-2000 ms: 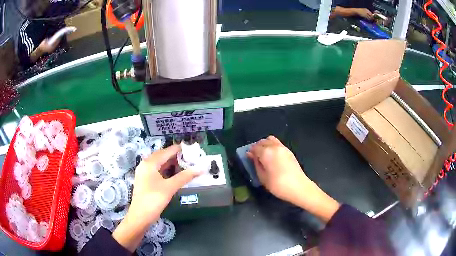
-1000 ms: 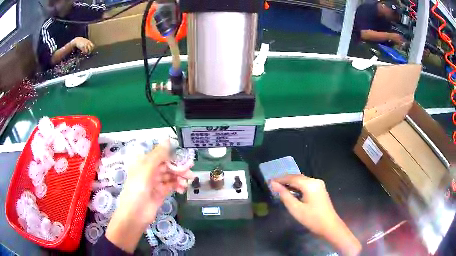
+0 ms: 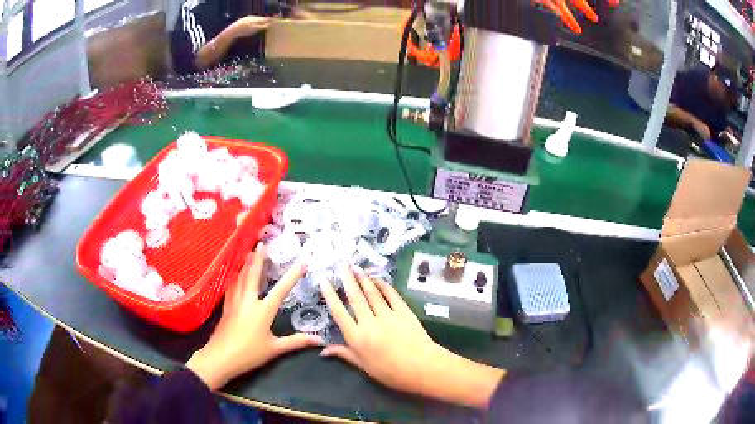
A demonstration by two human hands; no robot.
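My left hand point(image 3: 251, 323) and my right hand point(image 3: 377, 335) lie side by side with fingers spread on the near edge of the loose pile of translucent white plastic gears point(image 3: 333, 228). Neither hand grips a gear that I can see; parts of the pile are hidden under the fingers. The red plastic basket point(image 3: 194, 305) with more gears stands left of the pile. The press fixture point(image 3: 451, 288), with its brass-coloured centre post bare, is right of my right hand. The grey-blue press switch point(image 3: 540, 291) lies right of the fixture, untouched.
The pneumatic press cylinder point(image 3: 495, 87) rises behind the fixture. An open cardboard box point(image 3: 704, 277) stands at the right. Behind is the green conveyor belt point(image 3: 348, 141) with white curved parts point(image 3: 561, 135). Dark red wire bundles point(image 3: 99, 113) lie far left. People work across the belt.
The view has turned left. My right hand has left the switch and moved to the pile. My left hand has let go of the gear it held and is also at the pile.
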